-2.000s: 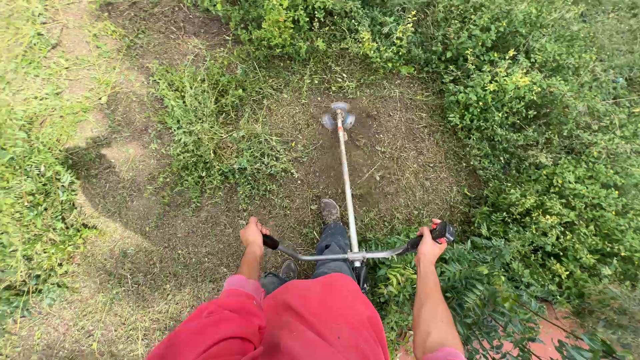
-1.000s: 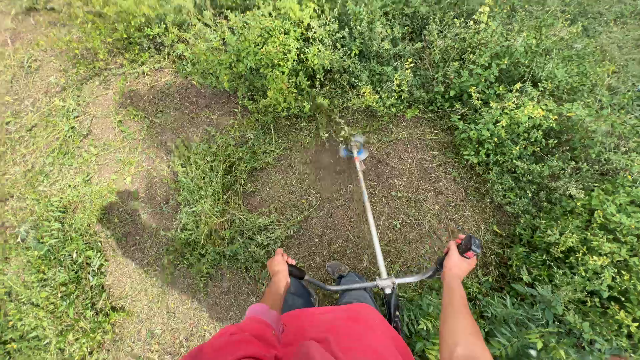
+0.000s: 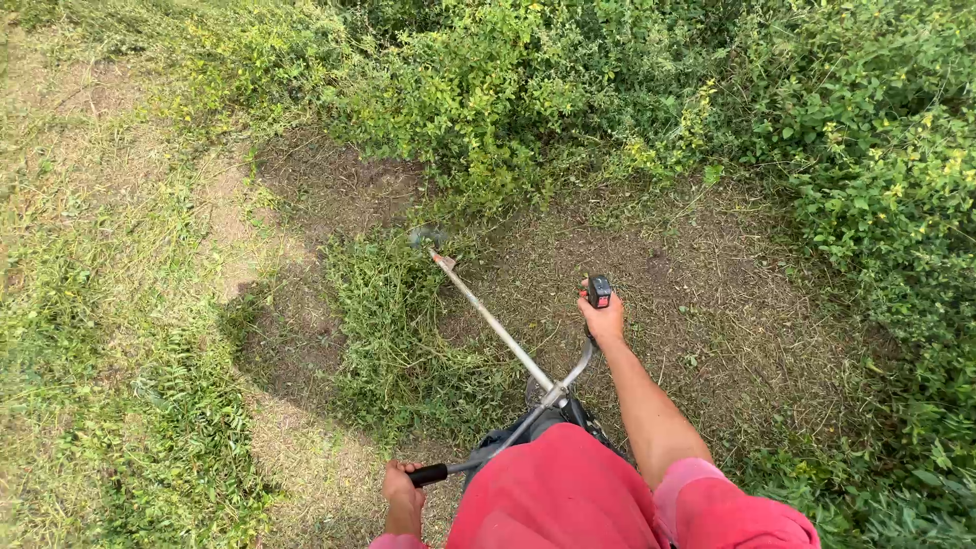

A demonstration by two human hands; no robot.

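Note:
A brush cutter with a long pale shaft (image 3: 499, 329) runs from my waist toward the upper left. Its blurred cutting head (image 3: 428, 236) is at the near edge of the bushes, just above a heap of cut greenery. My left hand (image 3: 402, 486) is closed around the black grip (image 3: 428, 475) on the left end of the handlebar, low in the view. Farther forward and to the right, my right hand (image 3: 602, 314) grips the other end, below a black and red control housing (image 3: 599, 291). The metal handlebar (image 3: 581, 364) crosses the shaft in front of my body.
Dense leafy bushes (image 3: 488, 107) stand ahead, and more foliage (image 3: 900, 198) grows along the right. Cut stems (image 3: 389, 343) lie heaped left of the shaft. Dry ground with clippings (image 3: 701, 290) spreads to the right. Low green plants (image 3: 183, 427) grow at the left.
The brush cutter has swung left, its head moving from the ground ahead to beside the cut heap. My right hand has come forward and inward, while my left hand has drawn back. The view has shifted.

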